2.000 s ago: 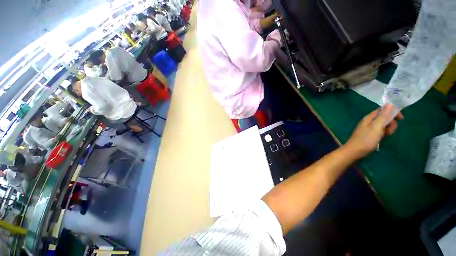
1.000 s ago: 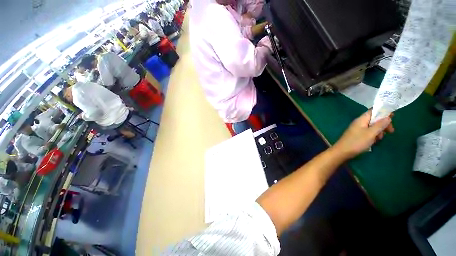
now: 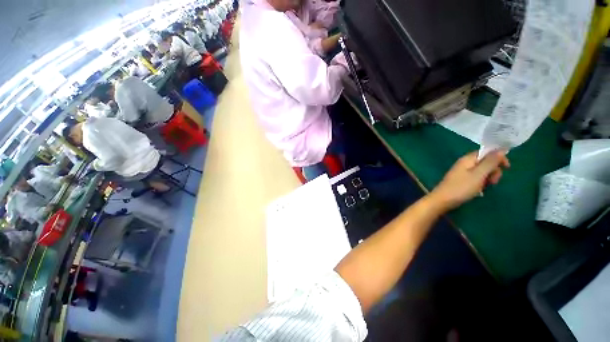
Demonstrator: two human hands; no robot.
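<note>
My left hand [image 3: 470, 179] reaches from the bottom over the green mat, its fingers closed on the lower end of a long white label strip [image 3: 538, 73]. The strip bears rows of small grey print and curves up past the top edge. A white sheet-like tray [image 3: 304, 234] lies low, left of my forearm, partly hidden by my sleeve. Beside it is a black parts tray [image 3: 364, 217] with a few small square outlines, one white. My right hand is not in view.
A green mat [image 3: 421, 150] bears a large black box-shaped fixture [image 3: 428, 47] and loose printed paper [image 3: 575, 187]. A black tote [image 3: 545, 304] stands at lower right. A person in pink [image 3: 291, 87] is beside the bench; others in white work at left.
The whole view has shifted, so my left hand, strip and bench appear further left. The hand still holds the strip; more of the tote and loose paper shows.
</note>
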